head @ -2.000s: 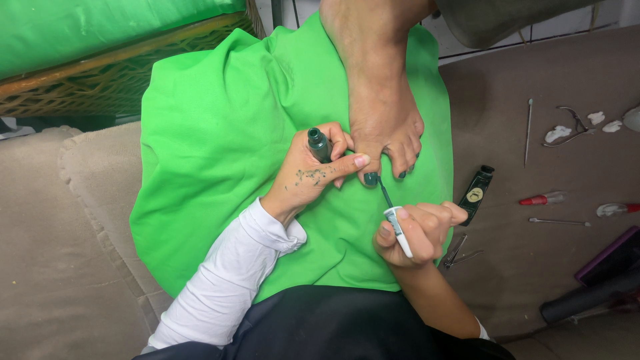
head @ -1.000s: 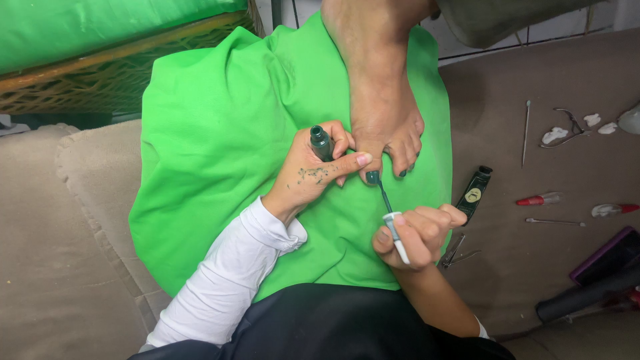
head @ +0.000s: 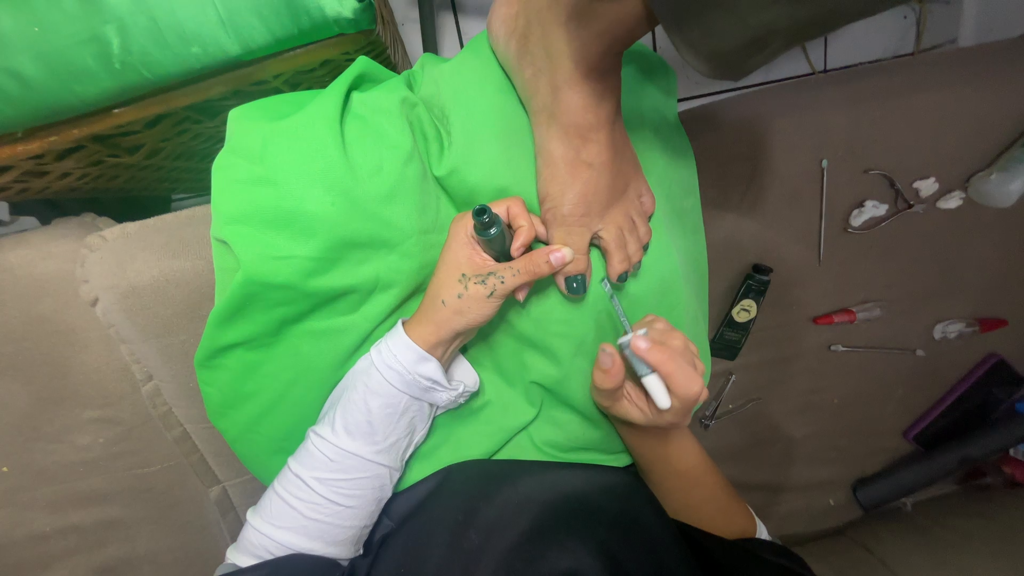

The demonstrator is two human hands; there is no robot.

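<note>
My left hand point(head: 488, 276) holds an uncapped dark green nail polish bottle point(head: 492, 234), and its thumb rests against the big toe of another person's foot point(head: 588, 176). Green smears mark the back of this hand. Dark green polish covers the big toenail point(head: 576, 284) and coats the nails of the smaller toes. In my right hand point(head: 652, 376) is the nail polish brush point(head: 632, 352) by its white and grey cap; the bristle end is close to the second toe, right of the big toe. Whether it touches the skin I cannot tell. Beneath the foot lies a green cloth point(head: 336, 280).
On the brown cushion at the right lie a dark green tube point(head: 742, 312), nail clippers point(head: 720, 404), cuticle nippers point(head: 900, 200), cotton pieces point(head: 868, 212), thin metal tools point(head: 822, 212) and red-tipped tubes point(head: 848, 314). A wicker basket point(head: 160, 120) holding green fabric stands upper left.
The brush tip was on the big toenail in both earlier frames; now it is off that nail, further right. My left hand has stayed in place with the bottle.
</note>
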